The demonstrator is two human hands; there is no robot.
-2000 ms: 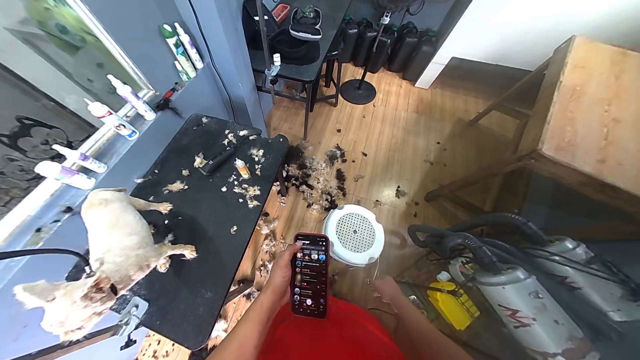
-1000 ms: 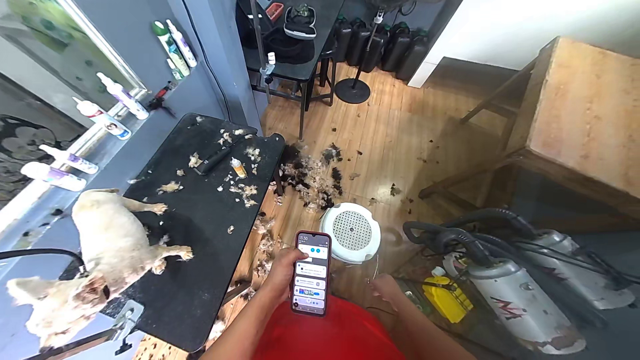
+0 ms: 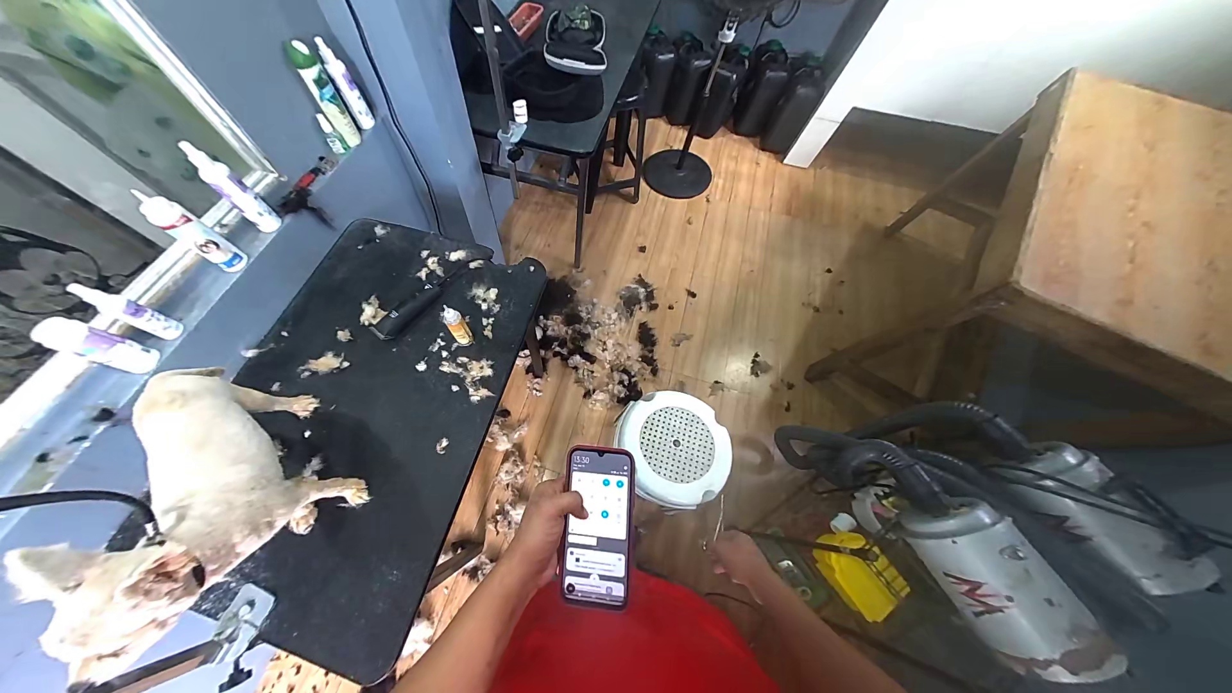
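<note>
My left hand (image 3: 547,525) is closed around a smartphone (image 3: 597,527), its thumb over the lit screen. My right hand (image 3: 736,558) is low beside a white round stool with a perforated top (image 3: 677,445); a thin strand shows at its fingers, and what it holds is unclear. A light-coated dog (image 3: 217,452) lies on the black grooming table (image 3: 385,404) at left, a black loop at its neck. Farther up the table are a black hair clipper (image 3: 419,310), a small bottle with an orange label (image 3: 457,326) and tufts of cut hair.
Cut hair is piled on the wooden floor (image 3: 602,346). Silver cylindrical dryers with black hoses (image 3: 1011,587) and a yellow container (image 3: 859,577) stand at lower right. A wooden table (image 3: 1136,212) is at right. Spray bottles (image 3: 192,231) line the ledge at left.
The phone's screen has changed from a list to a panel of round icons. The phone stays in my left hand, and the dog remains lying on the table.
</note>
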